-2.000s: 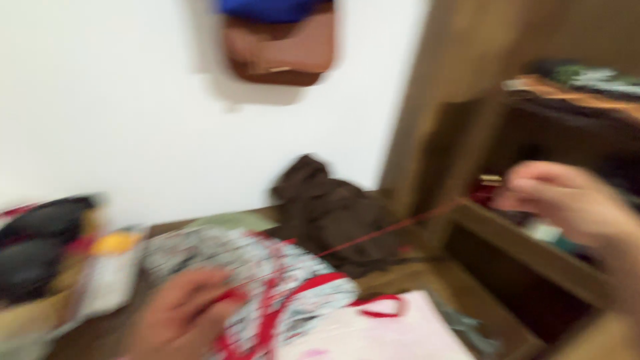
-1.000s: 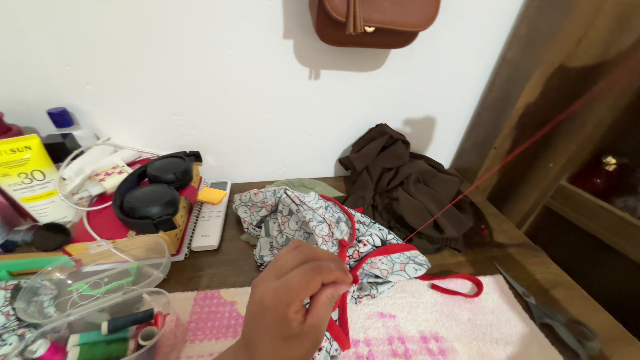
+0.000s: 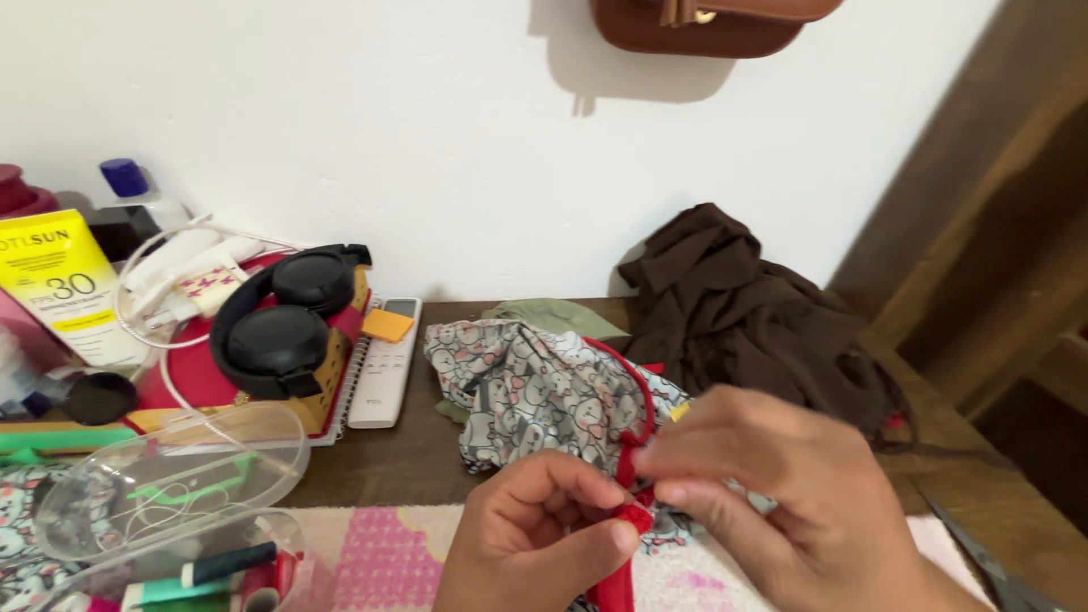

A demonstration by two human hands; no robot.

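My left hand (image 3: 544,535) pinches a red fabric trim (image 3: 633,517) between thumb and index finger. Close to its right, my right hand (image 3: 773,493) has thumb and fingertips together at the same trim; a thin needle-like glint shows between the hands, too small to be sure of. The trim belongs to a bear-print cloth (image 3: 544,391) that lies bunched behind my hands, with a red cord curving along it. A pink-and-white towel (image 3: 391,552) lies beneath. Scissors (image 3: 977,552) rest at the right edge of the towel, partly out of view.
A clear plastic case (image 3: 178,476) of thread spools (image 3: 229,563) stands open at left. Behind it are black headphones (image 3: 276,327), a sunscreen tube (image 3: 72,285) and a white remote control (image 3: 384,374). A dark brown cloth (image 3: 748,331) lies against the wall, below a hanging brown leather bag (image 3: 714,25).
My right hand, stretched far right two seconds ago and out of view one second ago, is now beside my left. The red thread that ran taut to the right no longer shows.
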